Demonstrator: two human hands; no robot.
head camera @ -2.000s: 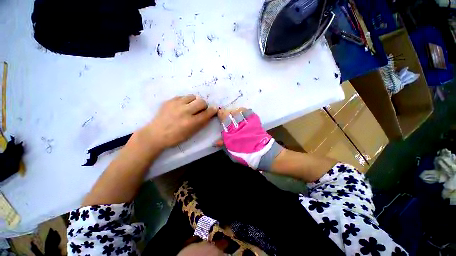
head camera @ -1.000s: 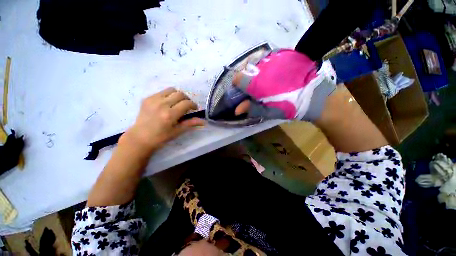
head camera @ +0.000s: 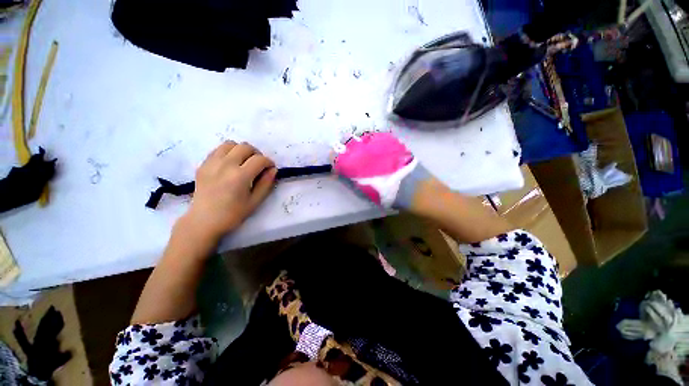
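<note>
A narrow black fabric strip (head camera: 304,171) lies along the front part of the white table. My bare left hand (head camera: 233,185) lies over its middle and presses it down; its crooked left end sticks out past the hand. My right hand (head camera: 375,167), in a pink, white and grey glove, is at the strip's right end. Its fingertips are hidden under the glove, so its hold on the strip cannot be made out. The steam iron (head camera: 442,87) rests on the table to the upper right, slightly blurred, with no hand on it.
A black heap of cut pieces (head camera: 200,30) lies at the back left. Yellow strips (head camera: 21,90) and a black bundle (head camera: 24,181) lie at the left. The iron's hose (head camera: 578,38) trails right. Cardboard boxes (head camera: 616,226) stand beyond the white table's (head camera: 227,98) right edge.
My right hand has let go of the iron and is now on the strip's right end. The iron stands farther up and right. The view has shifted, showing more of the left side.
</note>
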